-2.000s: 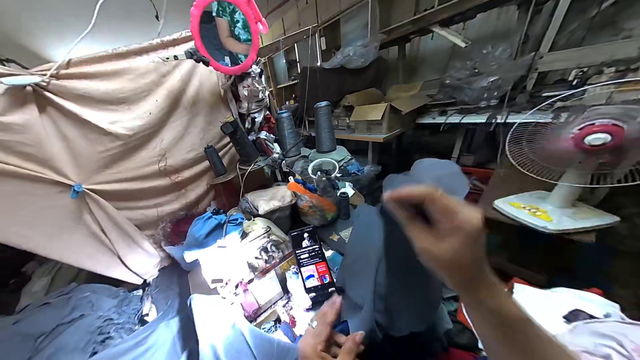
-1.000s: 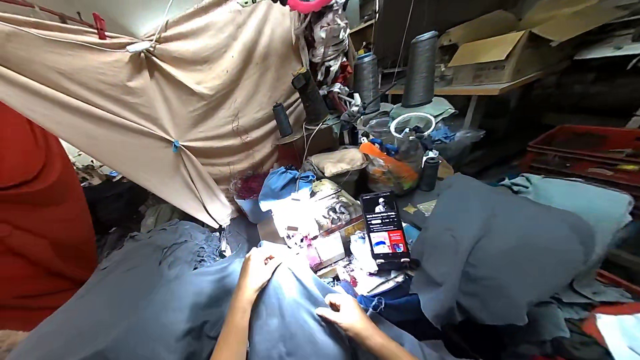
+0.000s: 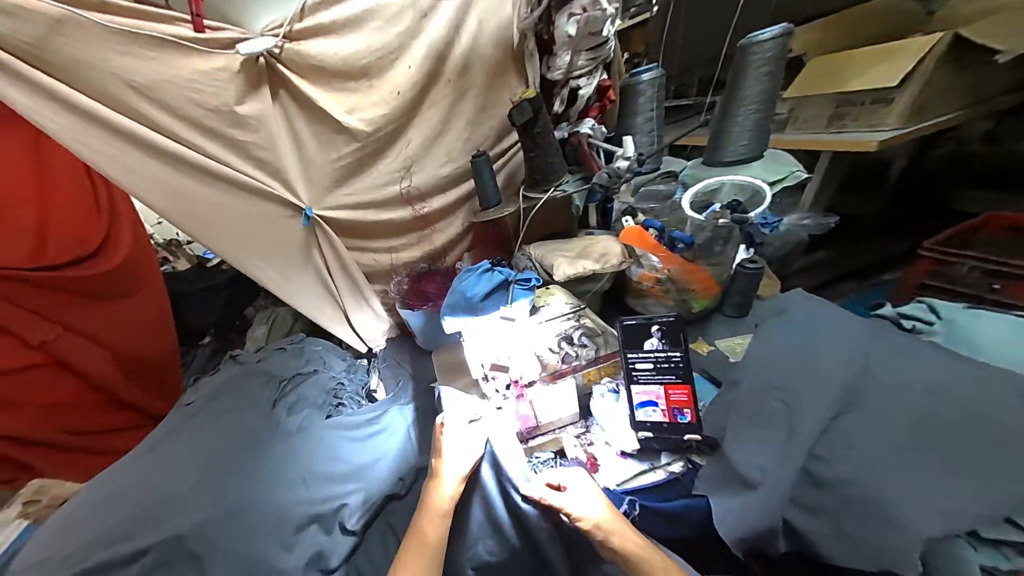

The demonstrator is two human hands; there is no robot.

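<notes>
My left hand (image 3: 458, 448) is closed on the grey fabric (image 3: 508, 512) just in front of a brightly lit sewing machine (image 3: 504, 352); glare hides its fingertips and the needle area. My right hand (image 3: 570, 494) grips the edge of the same fabric, lower and to the right. Between the hands the cloth hangs down toward me. A smartphone (image 3: 660, 376) with a lit screen stands in a holder to the right of the machine. Metal tweezers or snips (image 3: 652, 472) lie near my right hand among thread scraps.
Grey cloth is heaped at left (image 3: 240, 456) and right (image 3: 872, 432). Behind the machine stand thread cones (image 3: 748, 96), a small dark spool (image 3: 486, 180) and a plastic bag with orange contents (image 3: 672, 268). A beige curtain (image 3: 384, 104) hangs behind; a cardboard box (image 3: 864, 88) rests on a shelf.
Two seconds ago my right hand was raised over the grey cloth at right; now it is low on the fabric. Since one second ago my left hand has moved nearer the machine. The view has turned left.
</notes>
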